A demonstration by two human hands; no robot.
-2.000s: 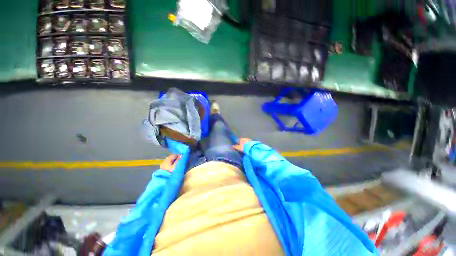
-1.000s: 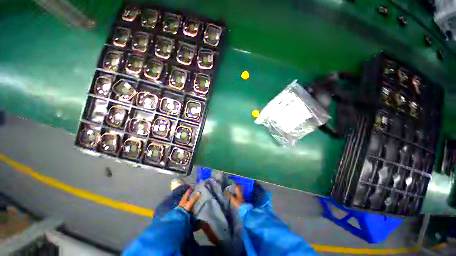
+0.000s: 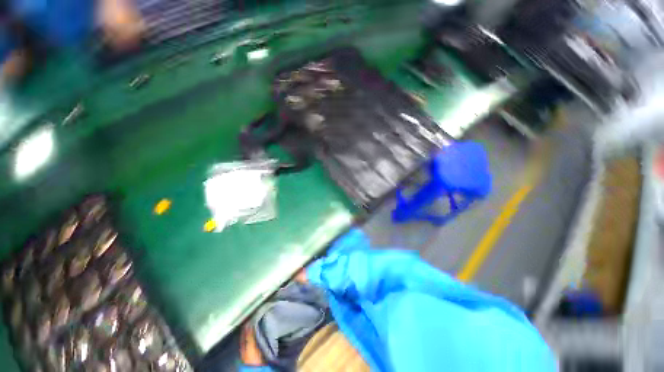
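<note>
The picture is blurred by motion. The grey-blue denim cloth (image 3: 290, 320) lies bunched low in front of me, below the bench edge. My left hand (image 3: 251, 344) is at the cloth's left side, small and partly cut off by the bottom edge. My right hand (image 3: 303, 275) shows only as a bit of fingers at the cloth's upper right. The bright blue smock sleeve (image 3: 429, 312) hides the rest of it. The frame does not show clearly whether either hand grips the cloth.
A filled blister tray (image 3: 80, 290) is at the lower left on the green mat (image 3: 182, 276). A clear bag (image 3: 240, 195), yellow blobs (image 3: 162, 207) and a black strap (image 3: 255, 138) lie between it and another tray (image 3: 364, 138). A blue stool (image 3: 462, 171) stands right. Another person's hand (image 3: 122, 22) shows top left.
The view has swung right and rotated, so the filled tray is now at the lower left and the stool fully shows. The cloth and hands sit lower, with my right hand mostly hidden.
</note>
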